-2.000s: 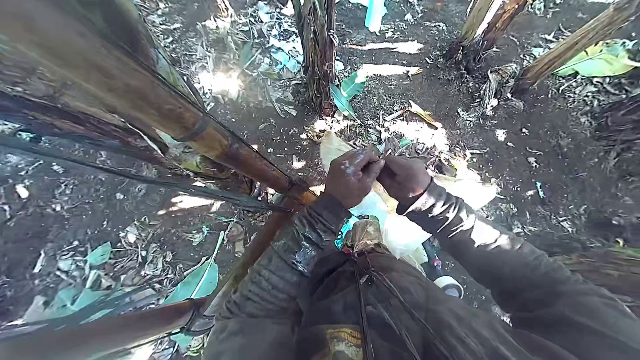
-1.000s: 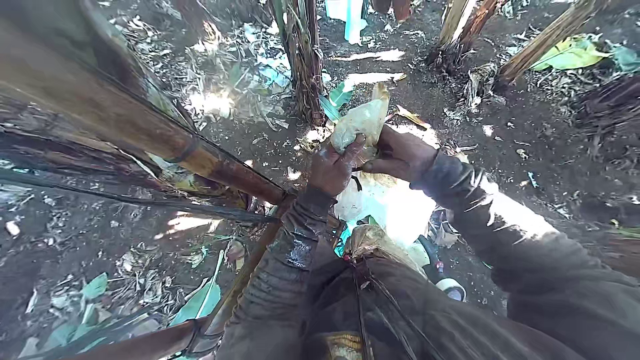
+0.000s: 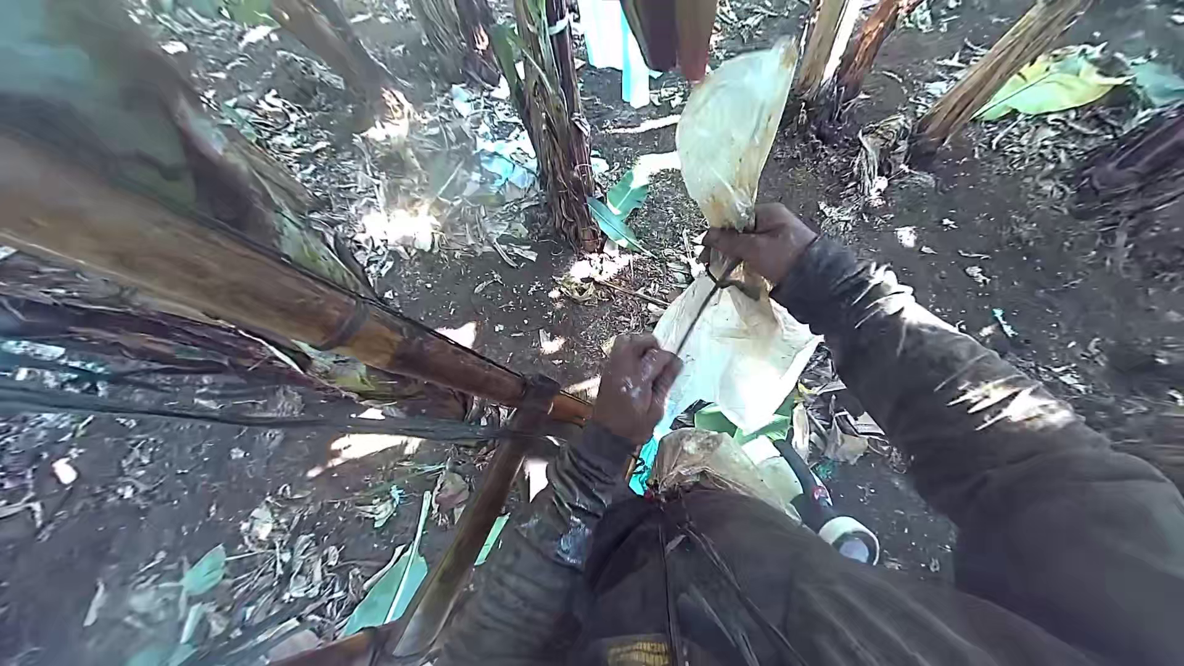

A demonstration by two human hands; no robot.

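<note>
My right hand (image 3: 763, 242) grips the gathered neck of a translucent plastic bag (image 3: 735, 129), whose upper part stands up above the fist while a wide skirt hangs below it. A dark cord (image 3: 700, 319) loops around the bag at that fist and runs taut down to my left hand (image 3: 636, 384), which is closed on its other end. Below the hands, at my waist, is a bundle of clear plastic (image 3: 708, 462) with dark strings hanging from it.
A bamboo pole (image 3: 444, 361) crosses from the left and meets a slanting pole (image 3: 481, 527) at a lashed joint, close beside my left forearm. Banana plant stems (image 3: 560, 139) stand ahead. Dry leaves and plastic scraps (image 3: 507, 162) litter the soil.
My hands, close together before, are now apart: the right is farther up and forward with the bag's neck, the left lower. The cord between them is now stretched. The bag's top stands up higher.
</note>
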